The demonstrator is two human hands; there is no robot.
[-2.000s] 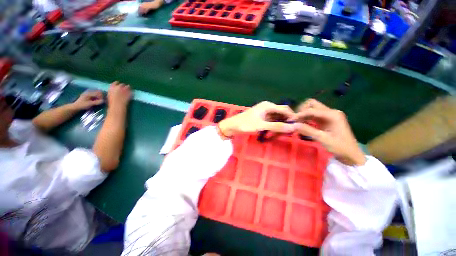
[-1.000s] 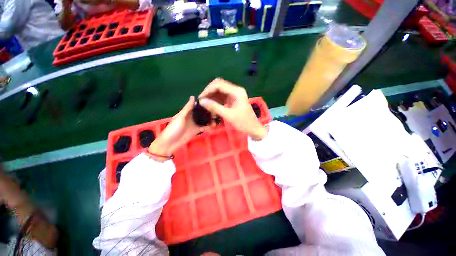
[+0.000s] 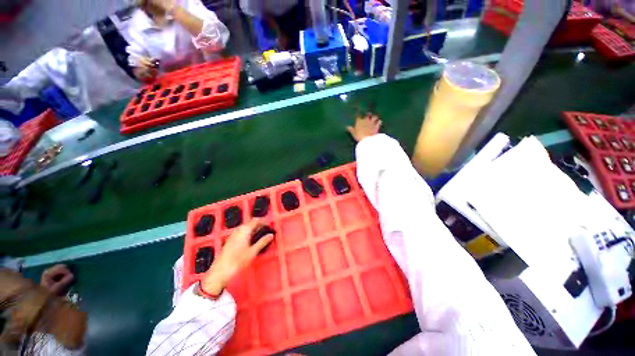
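Observation:
The red compartment tray (image 3: 322,259) lies in front of me. Several folded black watches (image 3: 289,200) fill its far row, and another sits in the left pocket of the second row. My left hand (image 3: 240,252) is over the second row, its fingers around a folded black watch (image 3: 264,235) at a pocket. My right hand (image 3: 365,128) is stretched out over the green conveyor (image 3: 271,147), fingers spread, with a dark piece at its fingertips; no grip on it shows.
More black pieces lie blurred on the conveyor. A tan-yellow roll (image 3: 454,115) stands right of the tray, beside papers (image 3: 519,201) and a white corded device (image 3: 592,268). Another red tray (image 3: 604,149) is at far right. A person's hand (image 3: 57,278) is at left; people sit across the belt.
My hands were together around a black watch above the tray; they have parted. My left hand is down at the second row, and my right has reached out over the conveyor. Another far-row pocket is filled.

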